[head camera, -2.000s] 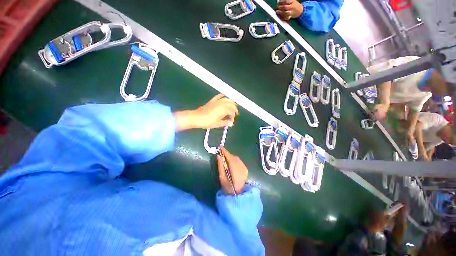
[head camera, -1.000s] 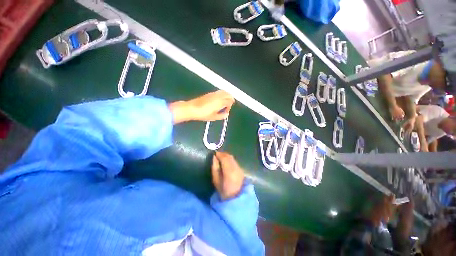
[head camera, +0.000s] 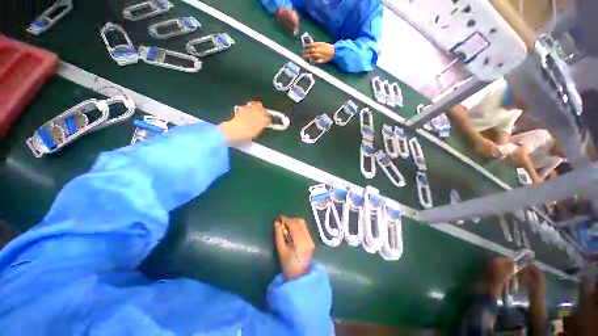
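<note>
My left hand (head camera: 249, 123) is stretched over the belt, beyond the pale strip, with its fingers on one end of a white oval housing frame (head camera: 279, 119). The frame's rounded end sticks out on the right side of the hand; its other end is mostly hidden by the fingers. My right hand (head camera: 294, 246) is low over the near green surface, closed around a thin dark hand tool (head camera: 287, 234) that is mostly hidden by the fingers. It is apart from any frame.
Grouped frames (head camera: 372, 223) stand side by side right of my right hand. Overlapping frames (head camera: 72, 125) lie at left near a red tray (head camera: 23, 79). A frame end (head camera: 149, 128) shows beside my left sleeve. Scattered frames (head camera: 172, 59) lie on the belt. A person in blue (head camera: 354, 33) works opposite. A grey post (head camera: 511, 197) crosses at right.
My left hand has moved forward with the frame, from the near surface across the pale strip to the belt. My right hand stays back with the tool. The view has shifted.
</note>
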